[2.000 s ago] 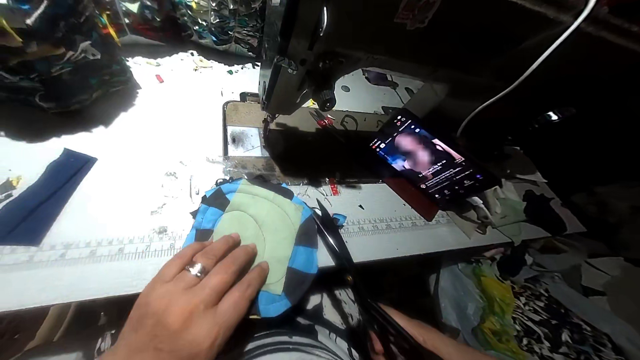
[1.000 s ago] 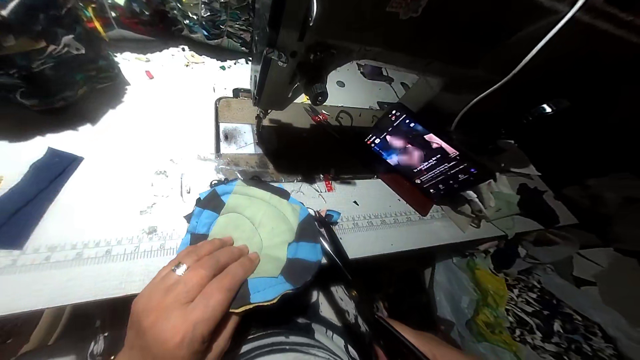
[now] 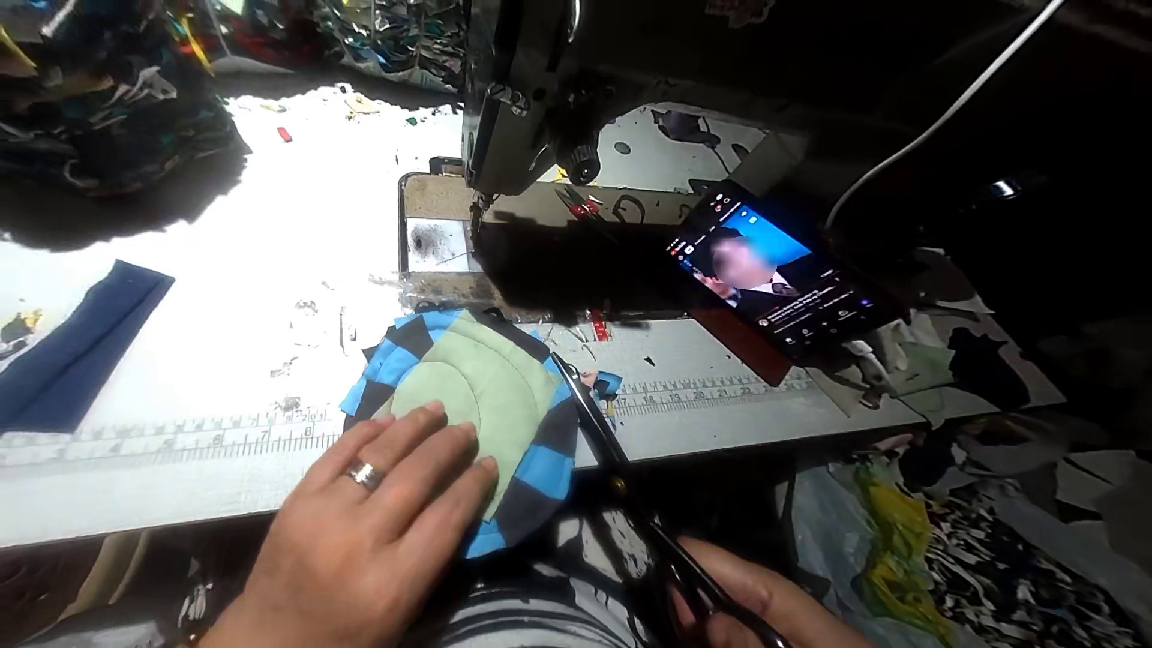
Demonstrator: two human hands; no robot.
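My left hand, with a ring on one finger, lies on a rounded quilted fabric piece, light green in the middle with a blue and black checked border. Its fingers press on the green part; whether the thumb grips beneath is hidden. The piece overhangs the front edge of the white table. My right hand holds a pair of black-handled scissors by the handles at the lower right. The scissors point up and left, and their blades meet the right edge of the fabric.
A sewing machine stands behind the fabric. A lit smartphone leans to its right. A dark blue fabric strip lies at left. Ruler markings run along the table's front. Small snips with red parts lie on the machine bed. Scraps and bags fill the lower right.
The scissor blades stay at the fabric's right edge. The fabric's outline has shifted slightly under my left hand, and the picture on the phone has changed.
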